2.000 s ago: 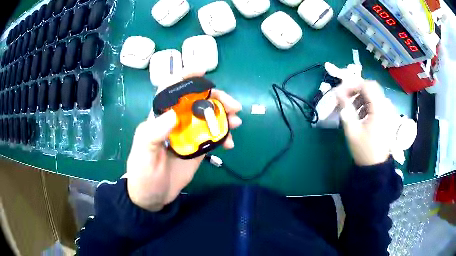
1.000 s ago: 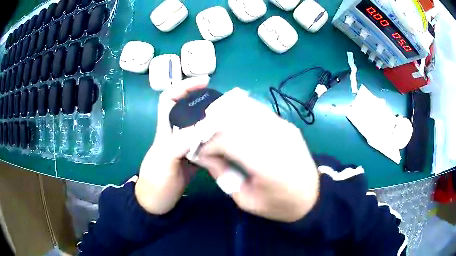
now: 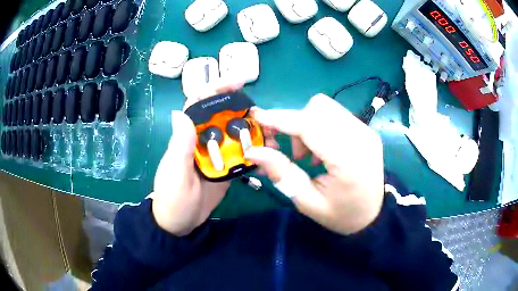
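Observation:
A black charging case [image 3: 227,139] is open, lid up with a pale logo, orange inside. Two test earbuds with dark heads and silver stems sit in it, a left one [image 3: 213,149] and a right one [image 3: 243,135]. My left hand [image 3: 184,182] holds the case from the left and below. My right hand [image 3: 335,170] is at the case's right side, thumb and index finger around the right earbud; whether they grip it is unclear. The charging cable's plug [image 3: 251,182] shows just below the case; part of the lead is hidden behind my right hand.
A blister tray [image 3: 85,142] of black cases lies at left. Several white charging cases [image 3: 258,23] lie at the back. A power supply [image 3: 437,40] with red digits, a red holder [image 3: 470,91], crumpled white paper [image 3: 434,142] and a long black device [image 3: 481,153] are at right.
The case now holds two earbuds instead of the one seen two seconds ago. My right hand came from the white paper, covered the case, then moved to its right side.

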